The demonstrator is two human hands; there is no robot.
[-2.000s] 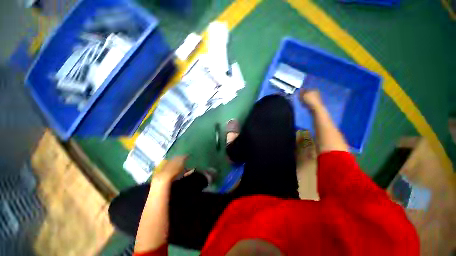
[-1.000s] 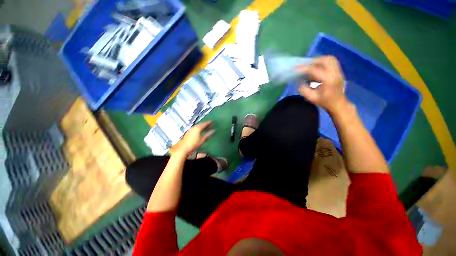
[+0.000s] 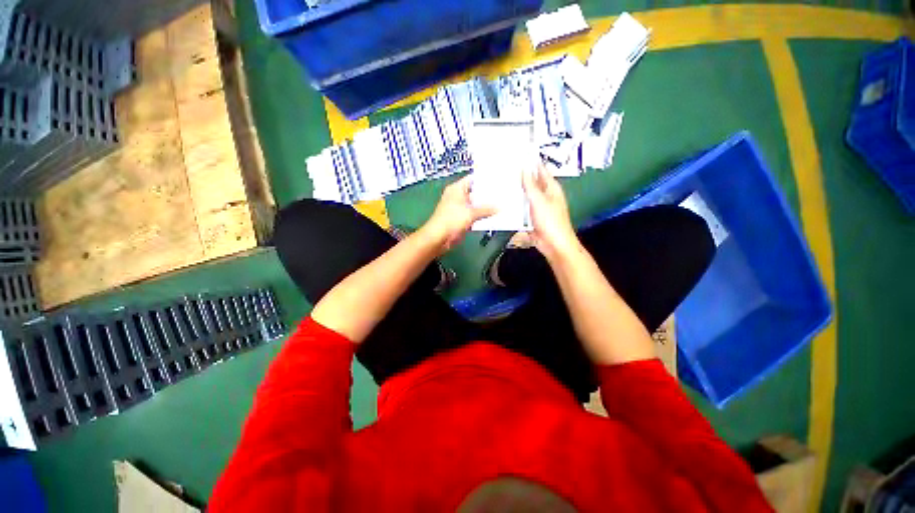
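A pale sheet-metal part [image 3: 502, 172] is held upright between my two hands, above my feet. My left hand [image 3: 459, 212] grips its left edge near the bottom. My right hand [image 3: 547, 207] grips its right edge. Behind it, an overlapping row of the same parts [image 3: 401, 150] lies on the floor, with looser pieces at its right end. The blue tote [image 3: 747, 291] beside my right leg holds a pale part [image 3: 705, 215], partly hidden by my knee.
Stacked blue bins [image 3: 401, 50] stand beyond the row. A wooden pallet [image 3: 150, 150] with slotted grey stacks [image 3: 60, 95] is at left. A nested row of parts [image 3: 140, 351] lies on the floor below it. Another blue bin [image 3: 888, 115] is at far right.
My right hand has brought a part from the right tote side to the middle. My left hand has come up from beside the row and now holds it too. The view has turned.
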